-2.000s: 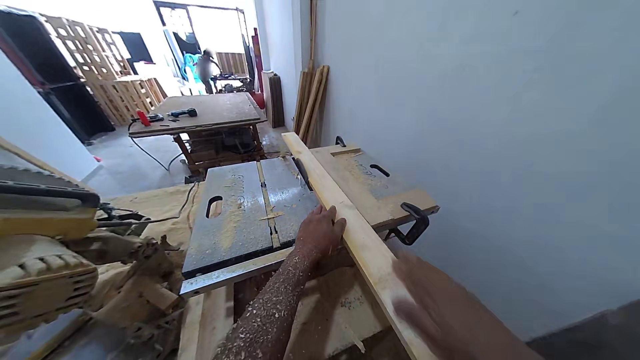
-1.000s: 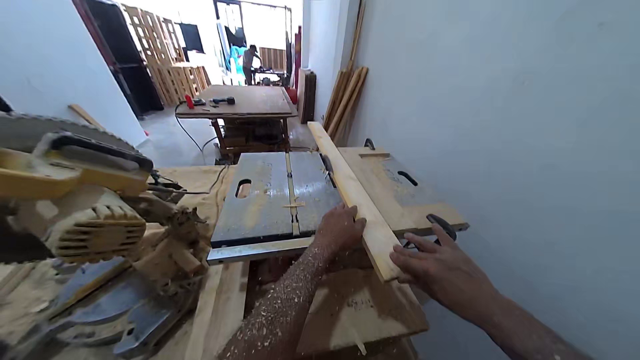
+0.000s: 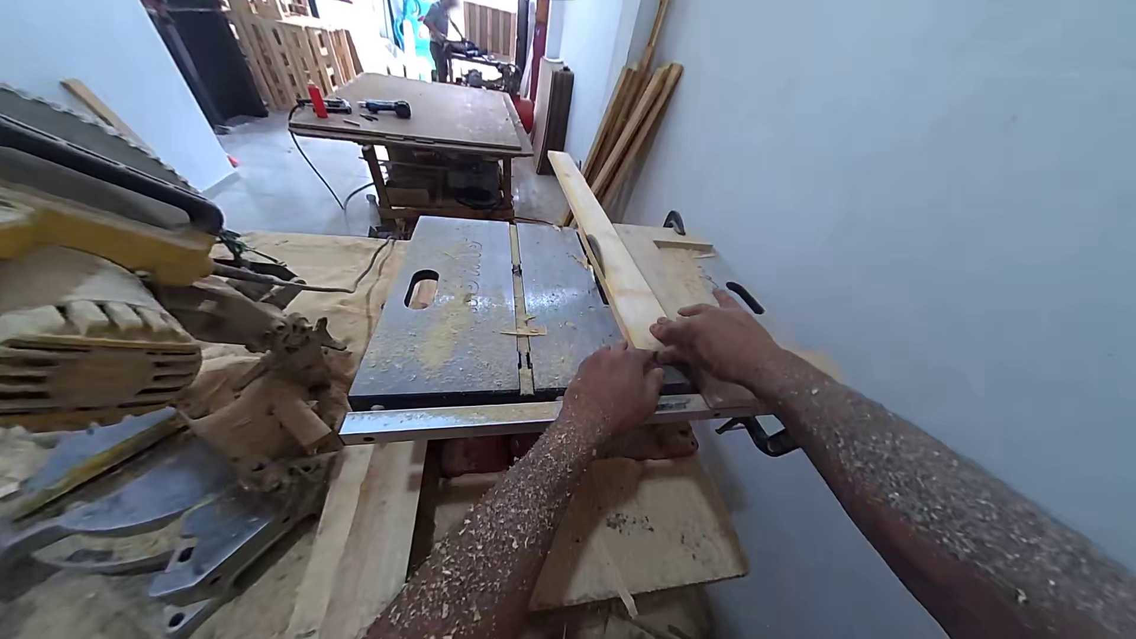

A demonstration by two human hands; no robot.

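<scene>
A long wooden board (image 3: 612,253) lies lengthwise on the table saw's metal top (image 3: 461,311), its near end between my hands. My left hand (image 3: 614,386) is at the left corner of that end, fingers curled against it. With its fingers on the right side of the same end, my right hand (image 3: 717,339) grips the board. Part of the saw blade (image 3: 595,252) shows at the board's left edge. A wooden panel (image 3: 683,275) lies along the board's right side, with a black clamp (image 3: 768,439) at its near edge. Sawdust covers both forearms and the saw top.
A dusty miter saw (image 3: 98,293) stands close on the left. Beyond the saw is a worktable (image 3: 435,111) with a cordless tool (image 3: 386,108) and a red bottle (image 3: 317,100). Wood strips (image 3: 635,124) lean on the right wall. A person (image 3: 439,40) stands far back.
The board has moved forward over the saw top, away from me. My right hand has come from the board's right side to its near end, close to my left hand.
</scene>
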